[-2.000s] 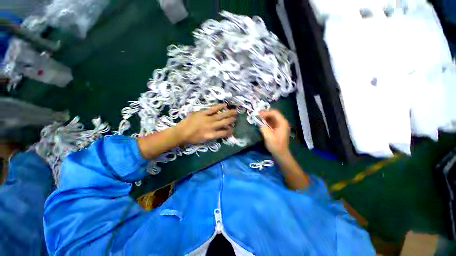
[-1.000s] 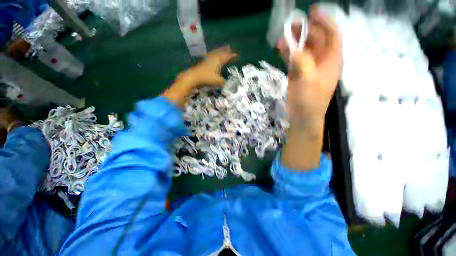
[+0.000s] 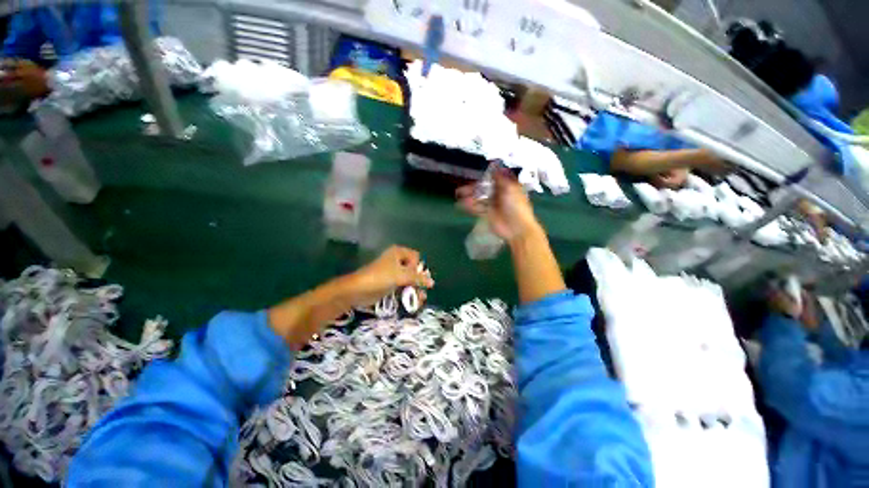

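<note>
A heap of small coiled white cables (image 3: 410,391) lies on the green surface right in front of me. My left hand (image 3: 395,272) is at the heap's far edge, its fingers closed on a coiled cable (image 3: 410,299). My right hand (image 3: 497,202) is stretched forward, close to a black tray (image 3: 438,157) with white pouches stacked on it. It holds a small whitish piece between the fingers, too blurred to name. A whitish box (image 3: 484,240) stands just below my right hand.
A white box with a red mark (image 3: 346,195) stands ahead. A clear plastic bag (image 3: 286,110) lies farther off. More white pouches (image 3: 681,353) are stacked at my right. Another cable heap (image 3: 67,372) is at the left. Other workers' blue sleeves (image 3: 810,381) show right and far.
The view has tilted up, showing the far side. My right hand has moved forward to the far tray; the cable loop it held is not clearly visible. My left hand has closed on a cable.
</note>
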